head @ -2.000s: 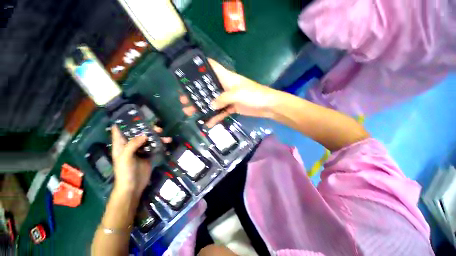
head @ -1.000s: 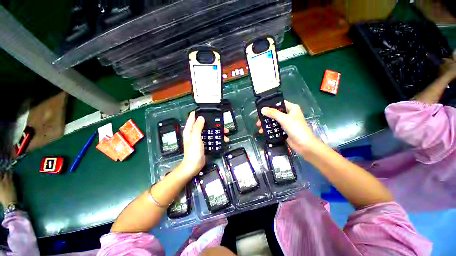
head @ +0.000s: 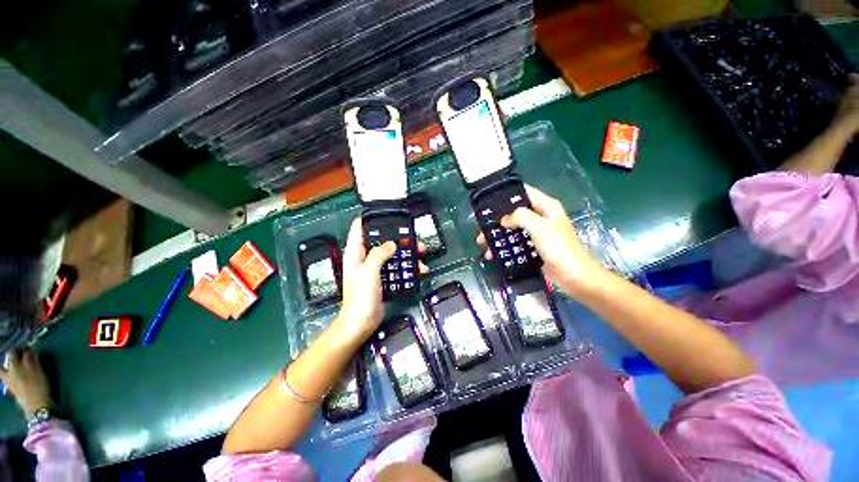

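My left hand (head: 363, 278) holds an open flip phone (head: 380, 165) upright over the tray, thumb on its black keypad. My right hand (head: 546, 235) holds a second open flip phone (head: 478, 141), thumb on the upper keys. Both screens are lit white with a blue patch at the top. Below them the clear blister tray (head: 565, 188) holds several closed flip phones (head: 459, 325) with pale windows, in its pockets. Parts of the back pockets are hidden by my hands and the held phones.
Stacked blister trays (head: 377, 61) stand behind. At left lie orange-red packets (head: 224, 292), a blue pen (head: 166, 308) and a red-and-black device (head: 110, 332). Another orange packet (head: 620, 145) lies right, near a brown board (head: 598, 52) and black parts tray (head: 744, 85). Other people's arms show at both sides.
The view has swung from tilted to nearly level. Since one second ago, my left thumb has moved lower and inward on its keypad, and the right phone's screen half has shifted slightly left.
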